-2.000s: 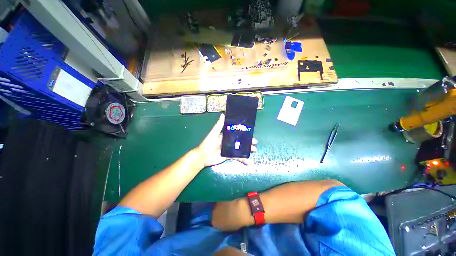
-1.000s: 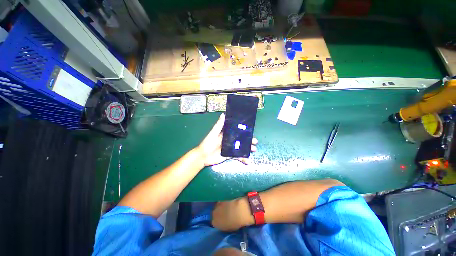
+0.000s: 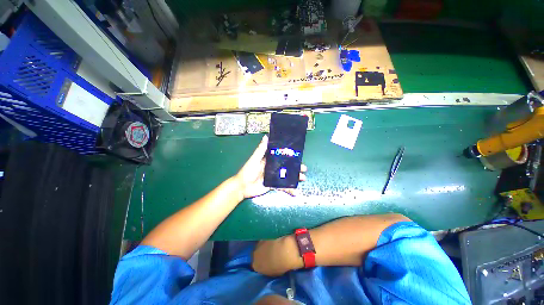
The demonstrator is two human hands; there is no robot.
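My left hand [image 3: 255, 174] holds a dark smartphone [image 3: 287, 134] from below, screen up, above the green bench. Its fingertips show at the phone's right edge. The screen is black with a small lit line of text across the middle and a small white mark below it. My right hand [image 3: 275, 256] is at the bottom near my body, below a red wristband; its fingers are hidden or blurred, so its grip cannot be told.
Small boxes [image 3: 230, 124] stand behind the phone. A white card [image 3: 346, 132] and tweezers [image 3: 393, 170] lie right. Further right are an orange screwdriver [image 3: 510, 140], tape roll [image 3: 506, 159] and parts tray [image 3: 498, 271]. A fan [image 3: 132, 132] and blue basket [image 3: 45, 77] stand left; a wooden board [image 3: 197, 89] lies behind.
The lit text on the phone screen changes in shape between frames. The red light on the device at the right no longer shows. Both hands have stayed in place.
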